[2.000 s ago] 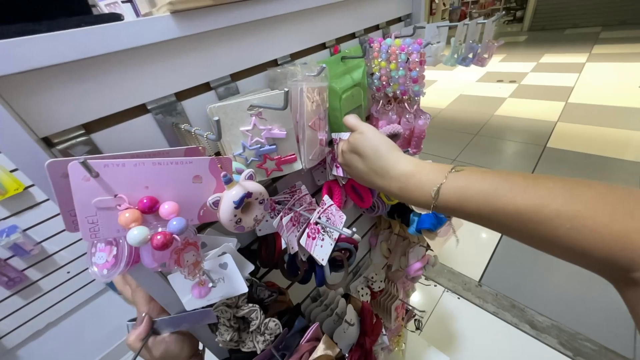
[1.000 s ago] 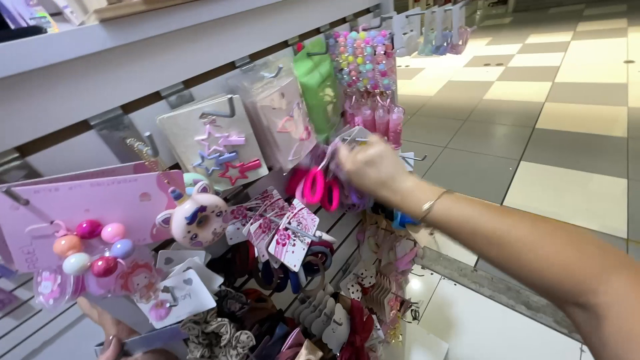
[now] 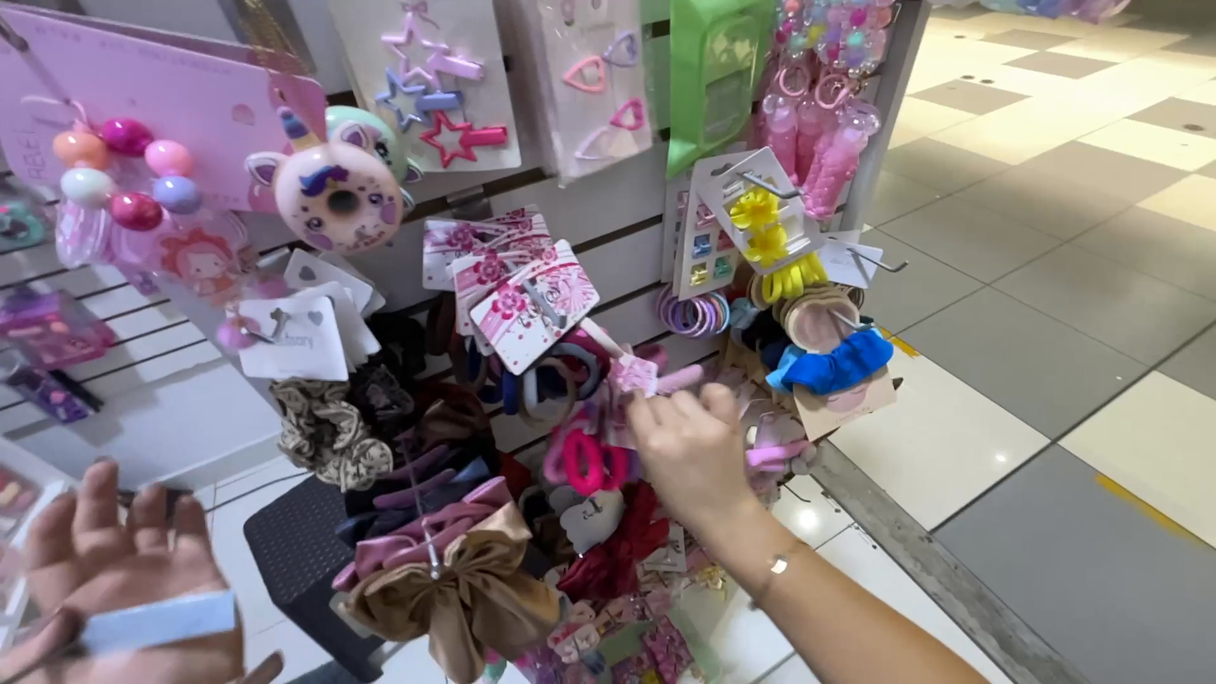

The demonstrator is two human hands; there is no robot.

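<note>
My right hand (image 3: 693, 456) is closed on a bundle of pink hair ties with a small pink patterned tag (image 3: 635, 374), in front of the slatwall display. Bright pink hair ties (image 3: 594, 461) hang just left of its fingers. Patterned cards (image 3: 537, 304) with dark hair ties hang up and left of it. Yellow flower hair ties (image 3: 765, 228) and a blue scrunchie (image 3: 841, 361) are up and right of it. At the lower left, my left hand (image 3: 123, 579) is palm up with fingers spread; a light blue flat strip (image 3: 157, 622) lies across its palm, apparently under the thumb.
Satin bows (image 3: 456, 589) and patterned scrunchies (image 3: 328, 432) hang low on the display. Metal hooks stick out, one at the right (image 3: 879, 256). A black stool (image 3: 304, 560) stands below. Star hair clips (image 3: 442, 95) and a green package (image 3: 717, 81) hang above.
The right hand has moved down the display with pink hair ties. Yellow flower hair ties now show near where it was. The left hand shows with its palm up. The view has shifted closer and lower.
</note>
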